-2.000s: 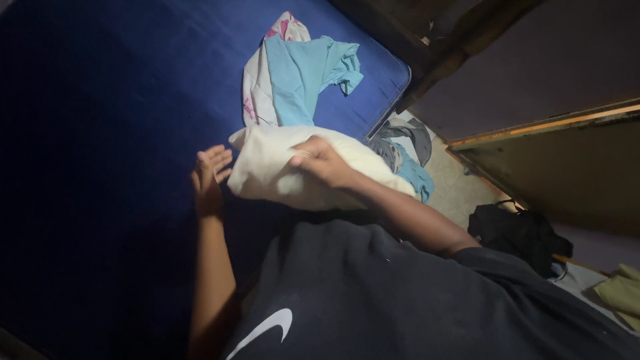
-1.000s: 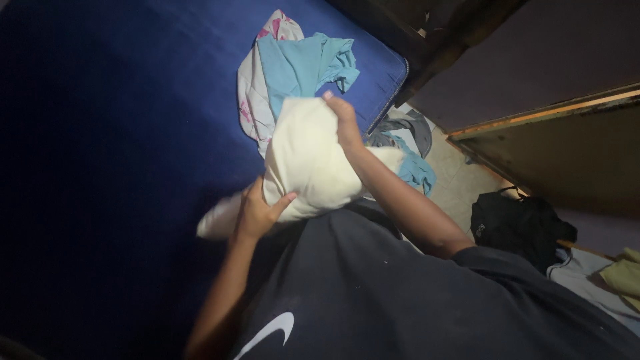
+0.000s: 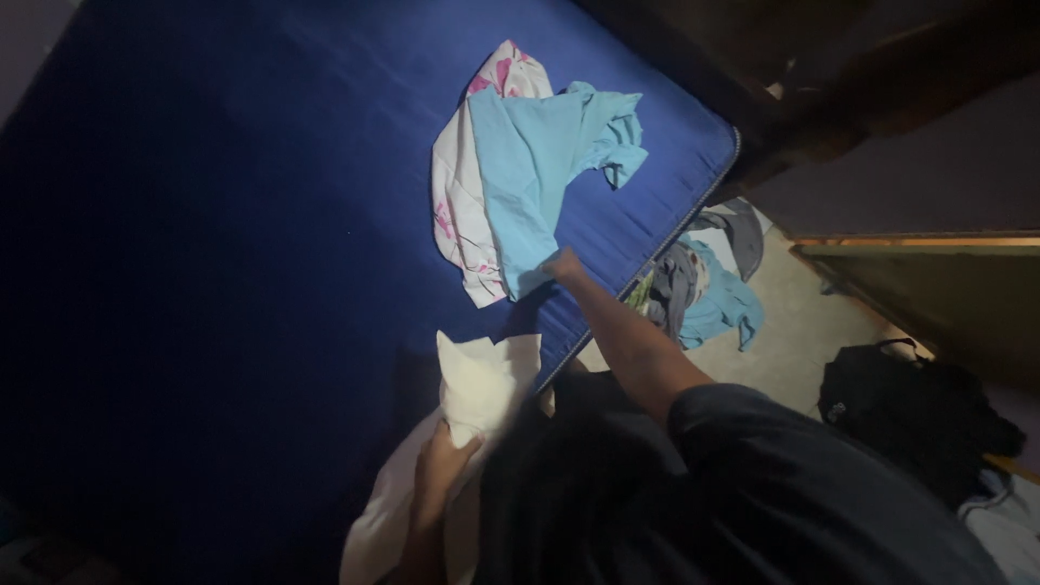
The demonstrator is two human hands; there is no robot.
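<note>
My left hand [image 3: 445,463], low in the view, grips a cream-white pillow [image 3: 485,382] whose upper end stands up past my fingers; part of it lies behind my forearm. Farther up, my right hand [image 3: 561,266] touches the lower edge of a light blue cloth [image 3: 524,179], its fingertips pinched at the fabric. That cloth lies crumpled over a white cloth with pink flowers [image 3: 457,187]. Both rest on a blue mattress [image 3: 284,244].
Beyond the mattress's right edge, a pile of clothes [image 3: 715,288] lies on the floor [image 3: 800,333]. A black bag or garment [image 3: 910,422] sits farther right. A wooden panel [image 3: 934,292] stands at the right.
My right hand has left the pillow and reached up to the blue cloth. My left hand still holds the pillow, which is now lower, close to my body.
</note>
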